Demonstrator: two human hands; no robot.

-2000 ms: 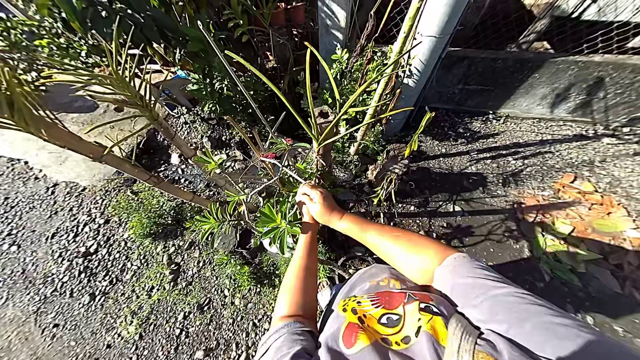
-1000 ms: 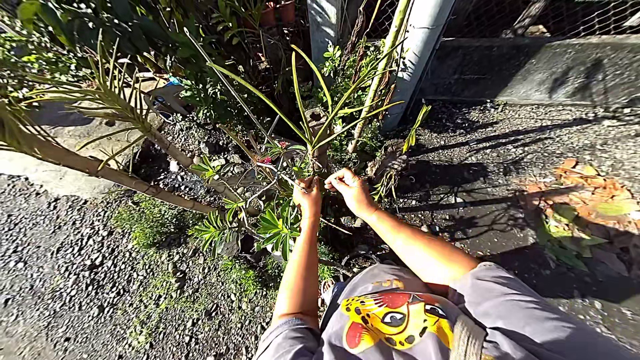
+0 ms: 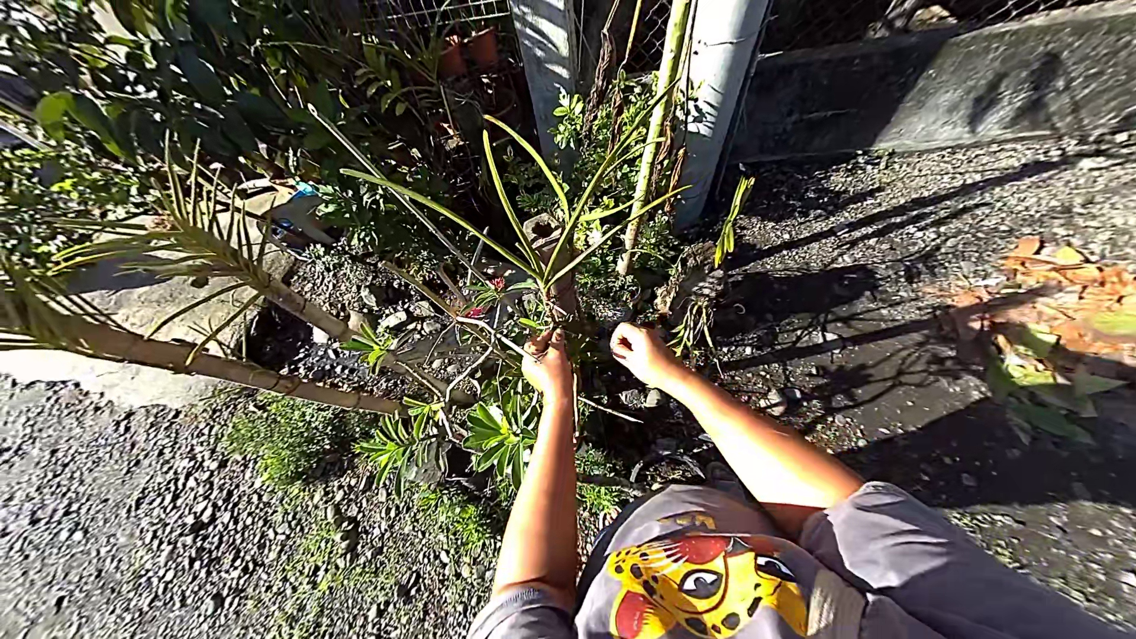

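My left hand [image 3: 548,366] is closed around something thin at the base of a plant with long narrow green leaves [image 3: 541,257]; it looks like a thin stem, partly hidden by the fingers. To its right, a short gap away, my right hand [image 3: 641,353] is held with bent fingers over dark ground; whether it pinches anything thin is too small to tell. Small red flowers [image 3: 486,302] show just left of my left hand. Below them a leafy green plant [image 3: 499,435] spreads beside my left forearm.
Thick bare plant stems [image 3: 222,368] lean in from the left. Behind stand a pale post [image 3: 723,98] and a low concrete wall [image 3: 976,84] with wire mesh above. A flat rock [image 3: 133,302] lies left, dry leaves [image 3: 1065,302] right, and gravel [image 3: 177,506] at lower left.
Two seconds ago my hands were together at the plant's base. My right hand has since moved off to the right, while my left hand stays at the plant.
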